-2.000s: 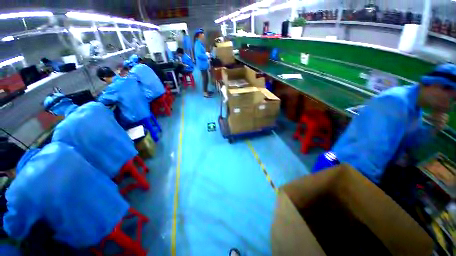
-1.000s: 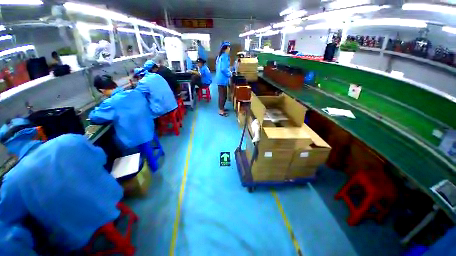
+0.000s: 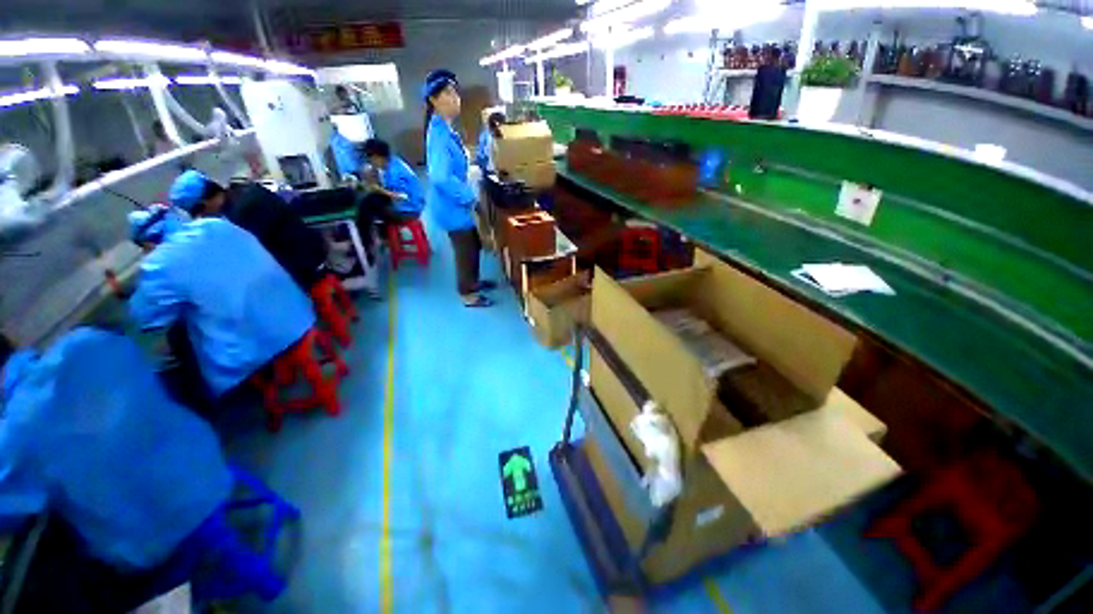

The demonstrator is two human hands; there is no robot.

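Neither of my hands is in the picture. Nearest in front, to the right, a large brown cardboard carton with open flaps stands on a dark platform trolley. Some flat, pale material lies inside the carton. A whitish wrap hangs on the trolley's upright handle. White sheets lie on the green bench to the right of the carton.
The blue aisle floor has a yellow line and a green arrow sign. A person in a blue smock stands ahead beside smaller boxes. Seated workers line the left. A red stool is under the right bench.
The view has moved forward along the aisle. The trolley and carton are nearer and larger, and the standing person is closer. The open carton and worker at the right have left the picture.
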